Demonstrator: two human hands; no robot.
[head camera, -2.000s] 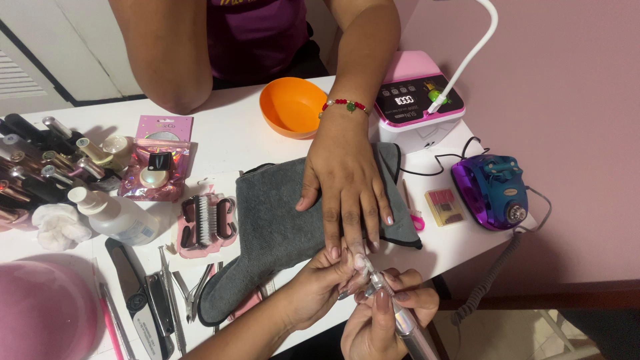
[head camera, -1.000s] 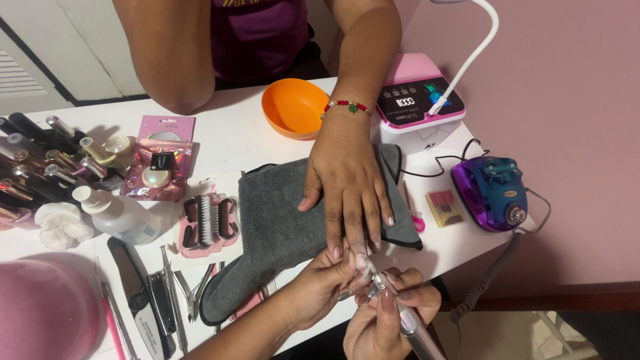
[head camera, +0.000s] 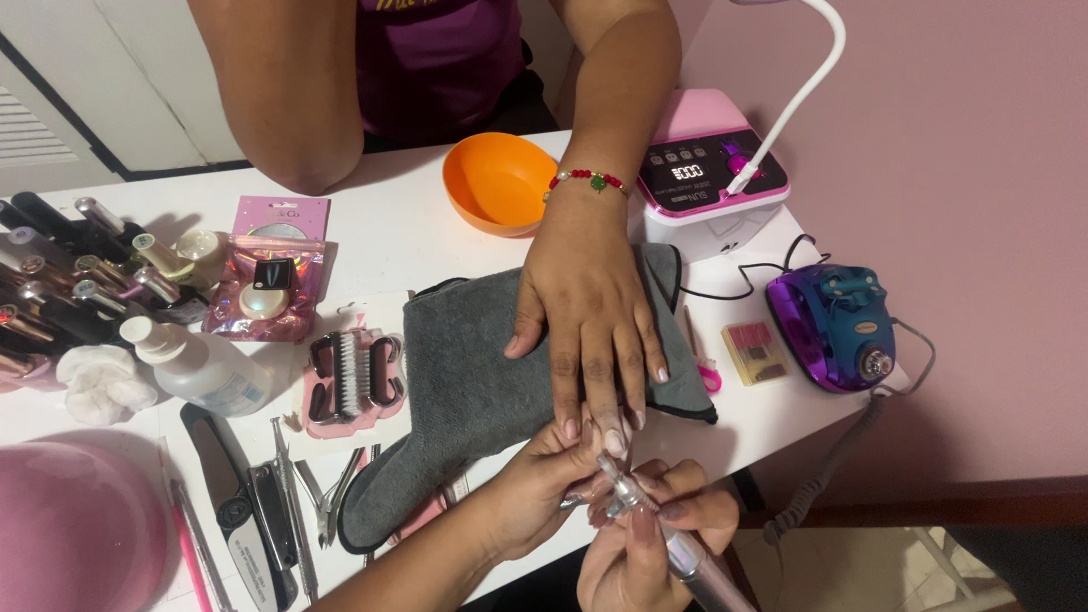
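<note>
My left hand (head camera: 544, 476) grips a fingertip of the other person's hand (head camera: 595, 314), which lies palm down on a folded gray towel (head camera: 467, 374). In my right hand (head camera: 659, 531) is the silver handpiece of an electric nail drill (head camera: 697, 561), its tip at the nail of that held finger. A coiled cord (head camera: 820, 476) hangs from the purple and blue drill control unit (head camera: 833, 327) at the right. A beaded bracelet (head camera: 586, 178) circles the other person's wrist. My fingers partly hide the held fingertip and the drill's bit.
An orange bowl (head camera: 501, 183) and a pink-and-white nail lamp (head camera: 714, 183) stand behind. Nail polish bottles (head camera: 64, 263), a spray bottle (head camera: 204, 365), a nail brush (head camera: 350, 374), cuticle nippers (head camera: 327, 497), nail clippers (head camera: 272, 514) and a pink dome (head camera: 76, 527) occupy the left. A small boxed set (head camera: 755, 353) lies right.
</note>
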